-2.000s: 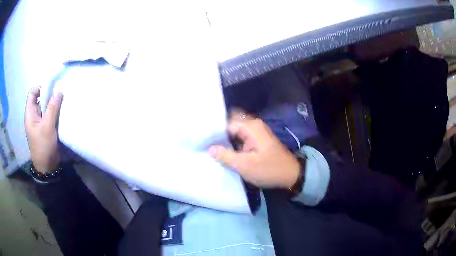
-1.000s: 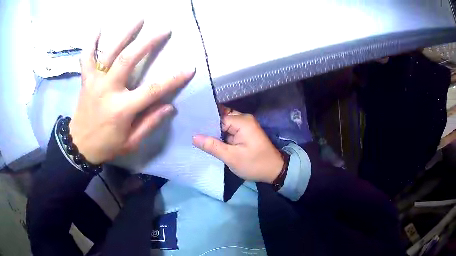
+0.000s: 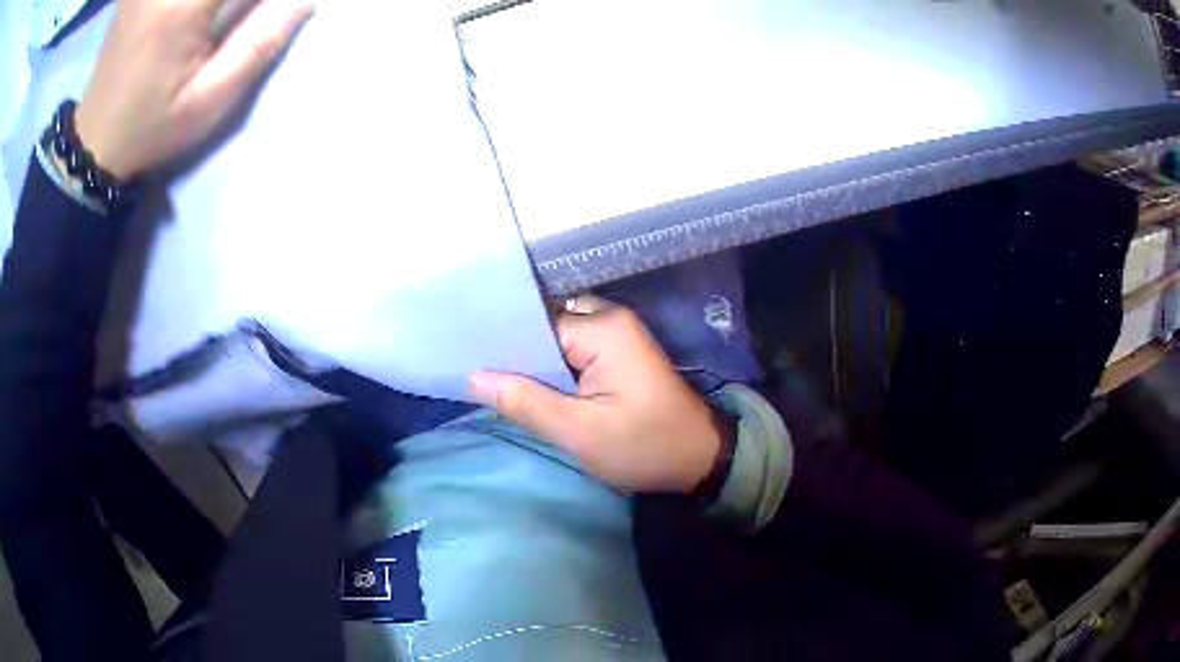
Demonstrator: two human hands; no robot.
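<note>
A pale, washed-out cloth panel (image 3: pixel 349 220) lies over the white table and hangs over its front edge to the lap. A thin dark raw edge runs down its right side. Its lower left part is folded, with dark edges showing. My left hand (image 3: pixel 168 91) lies on the panel at the upper left; its fingers are partly cut off by the top of the picture. My right hand (image 3: pixel 621 401) holds the panel's right edge just below the table edge, thumb on top and fingers partly hidden beneath the cloth.
The grey table edge with ruler marks (image 3: pixel 828 201) curves away to the right. A thin dark line with a small end piece shows in the white tabletop (image 3: pixel 776 104) at top centre. Dark cloth (image 3: pixel 1003 323) hangs at the right, beside shelves with white items (image 3: pixel 1145 285).
My left hand has moved up and left across the panel. The panel's lower left part now shows a fold with dark edges. My right hand keeps its hold and has shifted slightly left.
</note>
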